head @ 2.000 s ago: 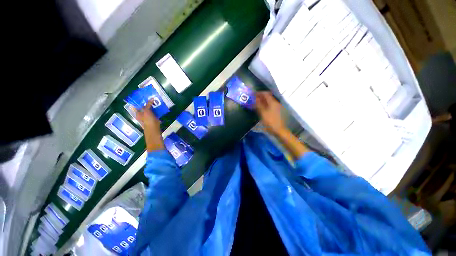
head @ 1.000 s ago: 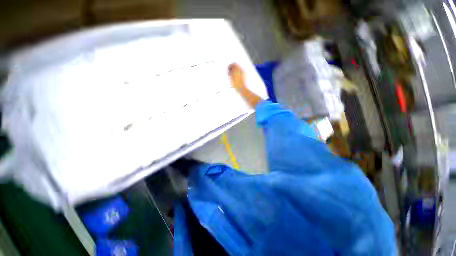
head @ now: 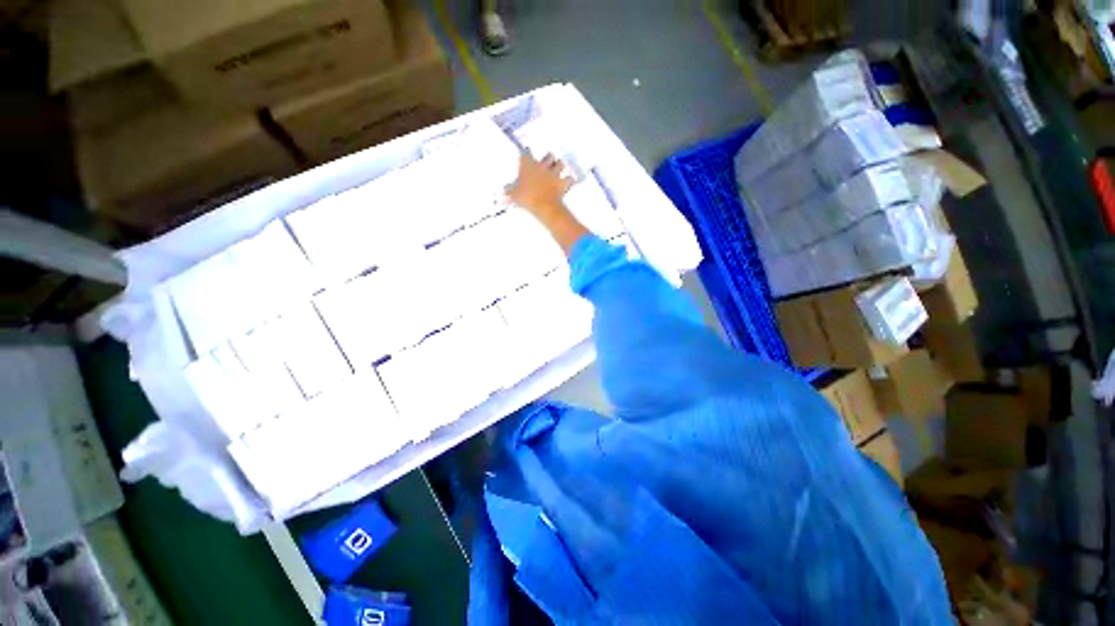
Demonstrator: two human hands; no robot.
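Observation:
A large white carton (head: pixel 636 184) full of rows of plain white boxes (head: pixel 422 287) fills the middle and left of the view. My right hand (head: pixel 543 186) reaches over its far right part, fingers spread on or just above the white boxes near a gap at the corner. I see nothing held in it. My left hand is not in view. Blue printed cards (head: pixel 350 539) lie on the dark green ledge (head: pixel 422 526) below the carton. A white liner (head: pixel 183 471) hangs crumpled over the carton's left end.
Brown cartons (head: pixel 263 61) stand behind the white carton. To the right is a blue plastic crate (head: pixel 721 232) beside stacked pale boxes (head: pixel 831 165), with open brown cartons (head: pixel 990 428) below. The green belt (head: pixel 183 550) is at lower left. A person's foot (head: pixel 494 33) shows at the top.
The view has swung right from the belt to the carton. My right hand has moved from a blue card to the carton's far right part. My left hand and the blue cards in it have left the view.

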